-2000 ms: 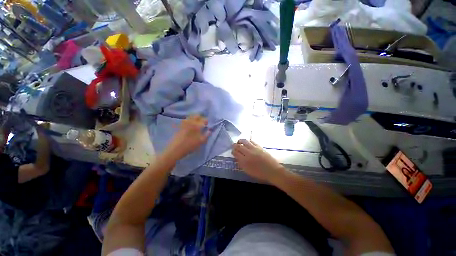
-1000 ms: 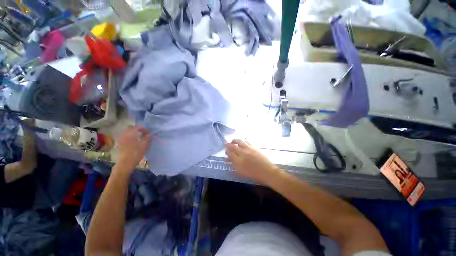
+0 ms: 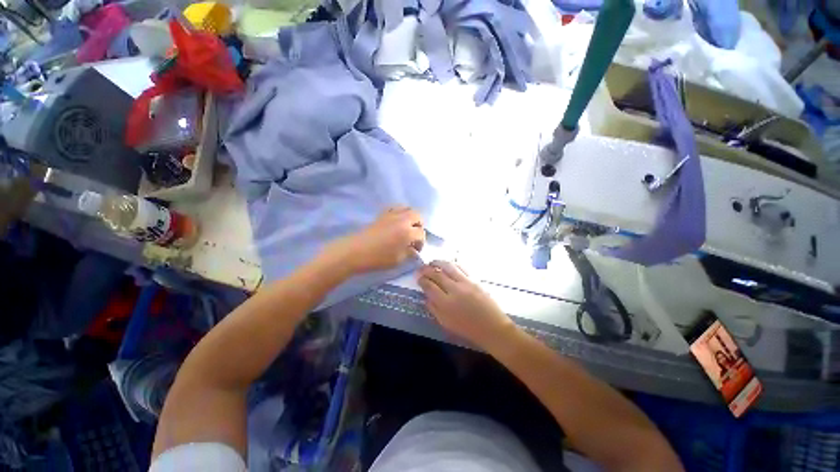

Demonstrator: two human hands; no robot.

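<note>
A light blue-grey garment piece [image 3: 322, 198] lies rumpled on the white table, its right lower corner at my fingers. My left hand [image 3: 391, 241] lies over that corner with its fingers curled and pinching the cloth edge. My right hand [image 3: 453, 293] is just to the right and below, fingertips at the same edge. The two hands nearly touch. The edge between the fingertips is mostly hidden. Black-handled shears [image 3: 600, 304] lie right of my hands, blades towards the needle area.
The sewing machine head [image 3: 626, 184] is at right, with a green rod [image 3: 599, 64] and lavender strip [image 3: 682, 175]. A phone [image 3: 726, 364] lies at the right edge. Cut pieces [image 3: 442, 37] are heaped behind. A bottle [image 3: 138, 218], tray [image 3: 195, 171] and red bag [image 3: 189, 78] are left.
My left hand has moved right from the cloth's left side to the corner beside my right hand and pinches there. The camera view has tilted slightly.
</note>
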